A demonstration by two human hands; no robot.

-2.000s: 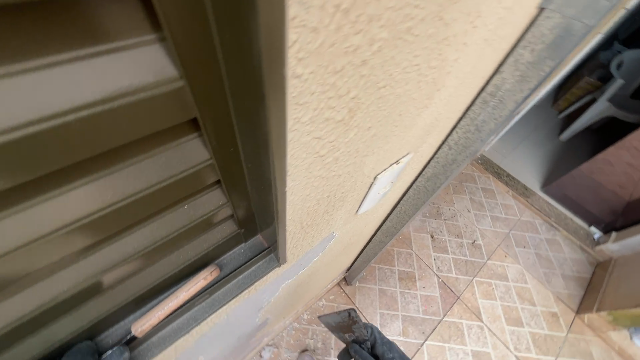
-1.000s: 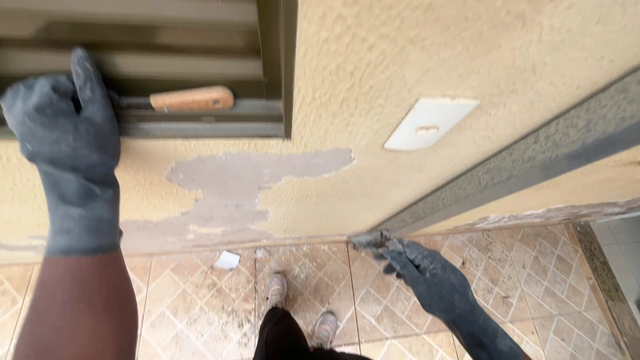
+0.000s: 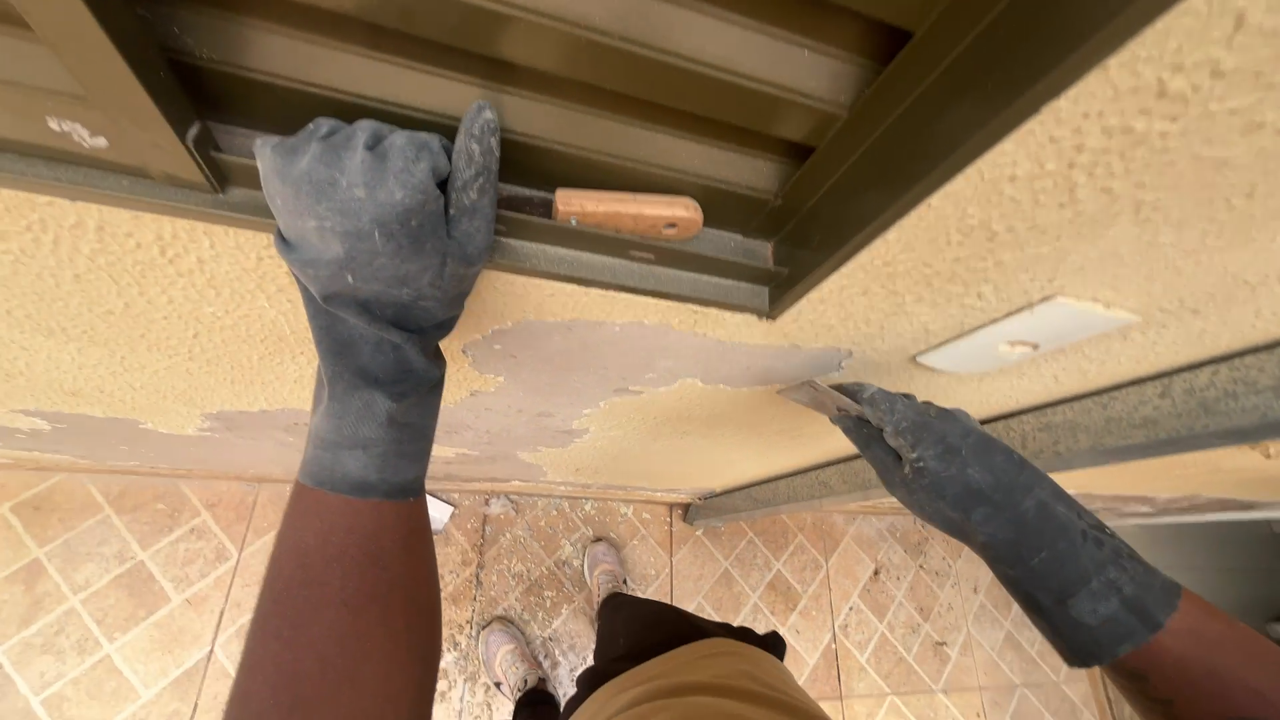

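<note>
My left hand (image 3: 375, 220), in a dark rubber glove, grips the lower frame of a brown louvered metal window. Just right of its thumb, a tool with a wooden handle (image 3: 630, 213) lies on the window ledge, its other end hidden by the hand. My right hand (image 3: 925, 450), gloved alike, holds a scraper (image 3: 820, 397) with a flat metal blade. That blade is at the textured yellow wall (image 3: 680, 440), by the right end of a grey patch (image 3: 640, 355) where the coating is gone.
A white cover plate (image 3: 1030, 335) with a hole sits on the wall at right. A grey stone door trim (image 3: 1130, 415) runs below it. My shoes stand on the tiled floor (image 3: 750, 570) among scattered flakes, near a small white piece (image 3: 438, 512).
My right hand has moved the scraper up from the wall's base to the right end of the grey patch. My left hand stays at the window frame.
</note>
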